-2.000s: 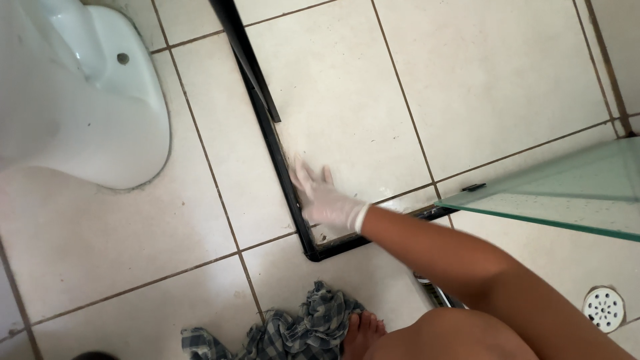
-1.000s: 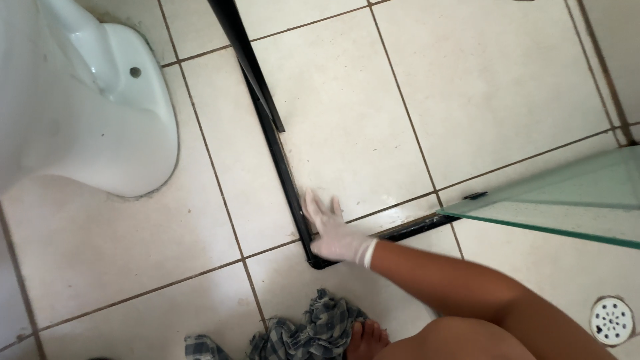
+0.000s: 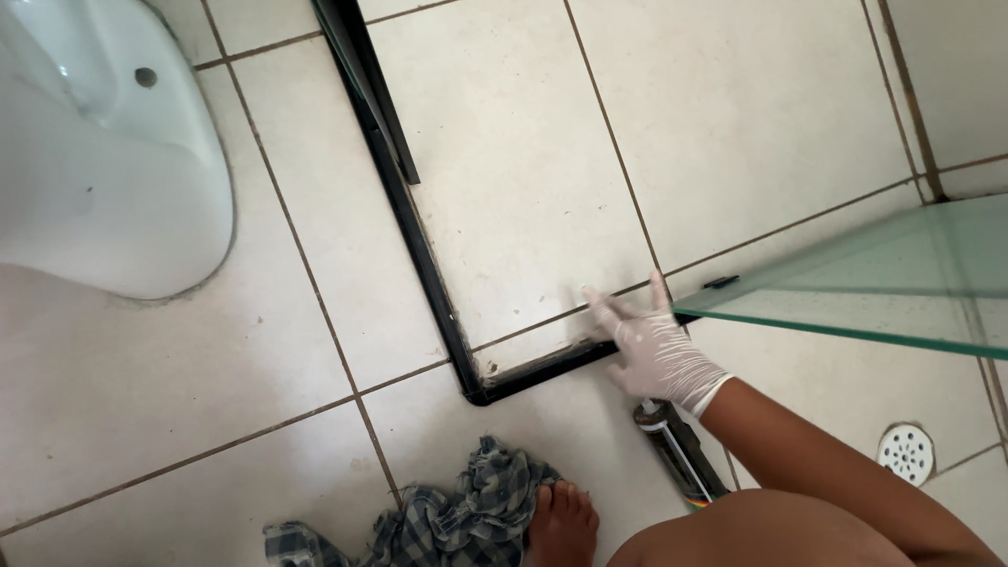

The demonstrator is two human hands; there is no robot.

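Note:
My right hand, in a thin whitish glove, reaches in from the lower right with its fingers spread and nothing held. It is over the black bottom frame rail of a shower enclosure, near the lower corner of the green-edged glass panel. Whether the fingertips touch the rail or floor tile is unclear. Below the hand lies a dark sealant cartridge with a pale nozzle stub, partly hidden by a knee. My left hand is out of view.
A white ceramic toilet base stands at the left. A checked cloth lies crumpled beside a bare foot. A round floor drain is at the right. Another black frame bar slants along the left rail.
My gloved right hand has moved right along the frame, from near the corner toward the glass panel. The cartridge below it shows more fully than one second ago.

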